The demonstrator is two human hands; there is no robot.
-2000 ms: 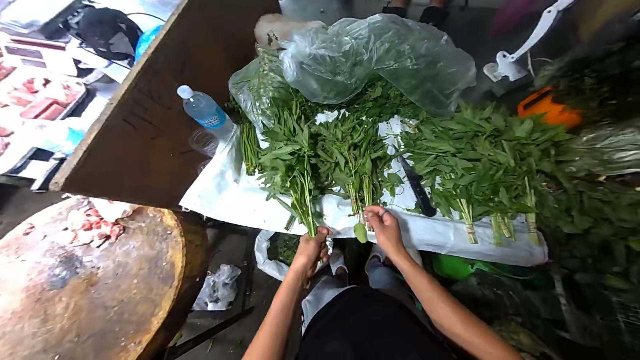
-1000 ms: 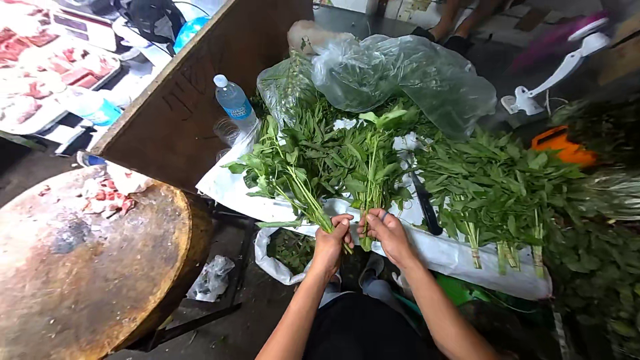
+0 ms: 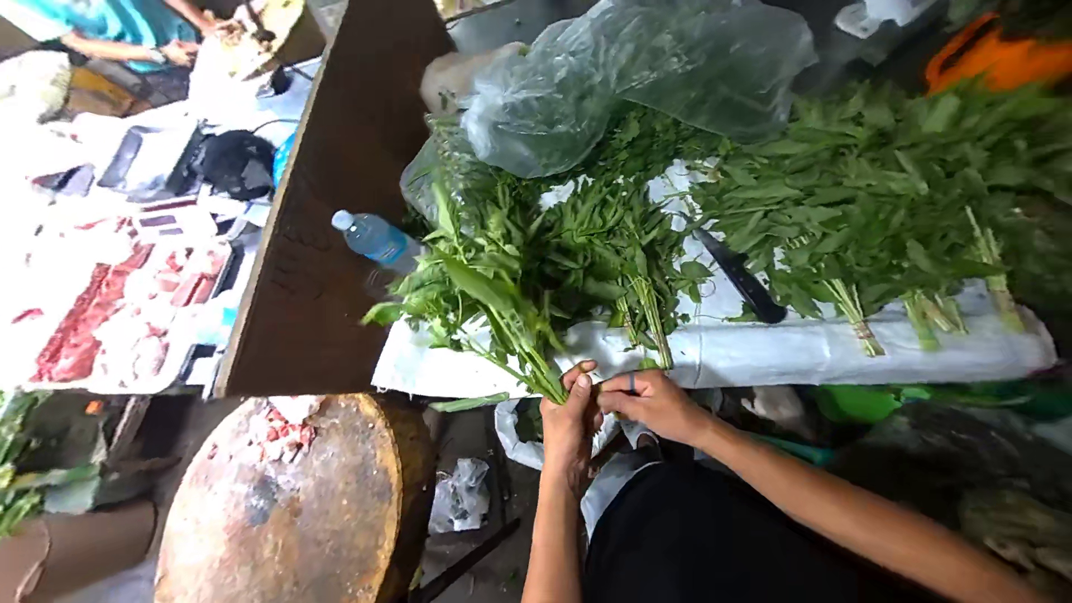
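My left hand point(image 3: 569, 419) is closed around the stems of a bunch of leafy greens point(image 3: 502, 310), whose leaves point up and left over the white sheet point(image 3: 737, 352). Beside it, my right hand point(image 3: 649, 402), with a ring on one finger, has its fingertips together at the stem ends; whether they pinch a stem is hard to tell. Loose greens point(image 3: 649, 306) lie just beyond my hands. Farther right are a black-handled knife point(image 3: 745, 280) and several tied bunches of greens point(image 3: 854, 314).
A water bottle point(image 3: 377, 239) stands by a brown board point(image 3: 335, 184). Clear plastic point(image 3: 636, 75) covers greens at the back. A round chopping block point(image 3: 285, 511) with meat scraps is at lower left. Beyond the board are meat trays point(image 3: 126, 310) and another person's hands point(image 3: 180, 52).
Greens that my right hand gripped upright one second ago are no longer upright in it; that hand has moved against my left. The view has swung left, bringing another person's arms into sight.
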